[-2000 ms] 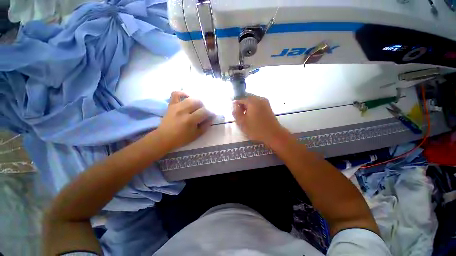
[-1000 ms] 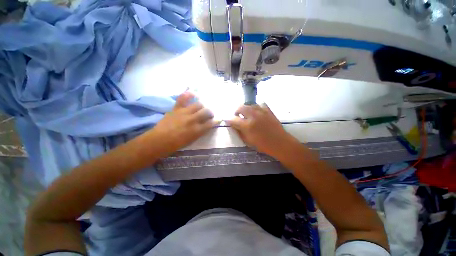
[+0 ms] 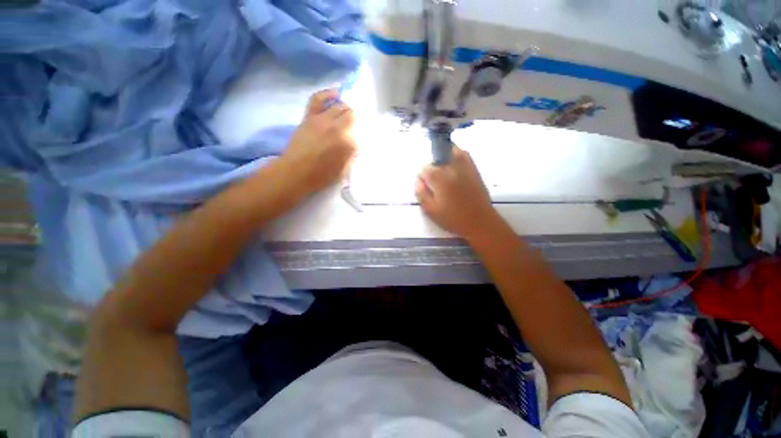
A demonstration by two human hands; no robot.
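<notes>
Light blue fabric (image 3: 163, 111) lies in a large bunched heap left of the needle and hangs over the table's front edge. My left hand (image 3: 325, 137) is left of the needle, its fingertips closed on a small piece of light blue cloth. My right hand (image 3: 454, 190) is just below the presser foot area (image 3: 440, 141), fingers curled. Glare and the fingers hide whether it holds anything. The white sewing machine (image 3: 565, 73) with a blue stripe stands over the bright work area.
Green-handled tool (image 3: 638, 205) and snips (image 3: 670, 235) lie at the table's right. An orange-red cord (image 3: 704, 224) hangs beside them. A measuring tape (image 3: 385, 256) runs along the front edge. White and blue cloth (image 3: 672, 368) and a red heap (image 3: 743, 295) are at the lower right.
My left hand has moved up and away from my right hand, with a bit of blue cloth now showing at its fingertips. My right hand stays near the presser foot. The view has shifted.
</notes>
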